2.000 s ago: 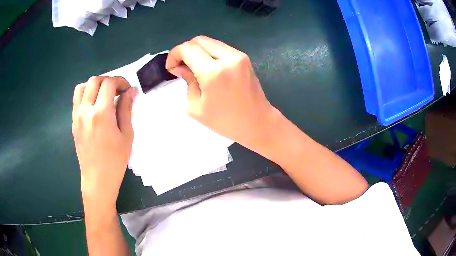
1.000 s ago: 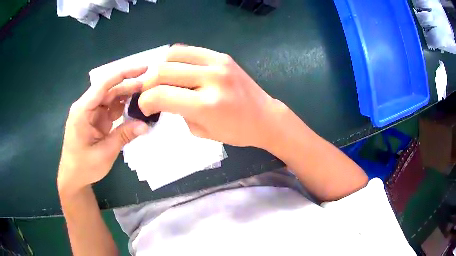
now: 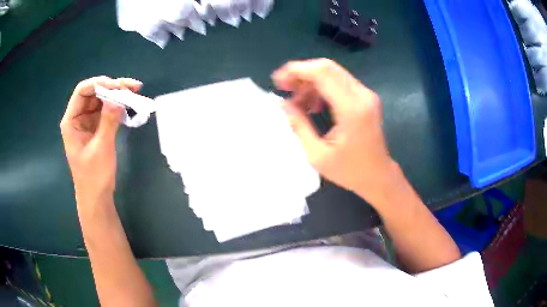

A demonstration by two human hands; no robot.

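My left hand (image 3: 99, 132) is shut on a white wrapped adapter (image 3: 135, 107), held left of the sheet stack, with a dark part showing at its opening. The stack of white sheets (image 3: 234, 162) lies flat on the dark green table, its lower edges stepped. My right hand (image 3: 342, 126) is slightly blurred at the stack's right edge, fingers curled apart, with nothing seen in it.
A row of wrapped adapters (image 3: 198, 15) stands beyond the stack. Black adapters (image 3: 351, 29) stand pins up at the far side. A long blue bin (image 3: 489, 102) is at the right, with white packets (image 3: 531, 36) beyond it.
The black adapter, first held bare over the stack, is now wrapped in white in my left hand. My right hand has come off it and moved right. The stack's top is uncovered.
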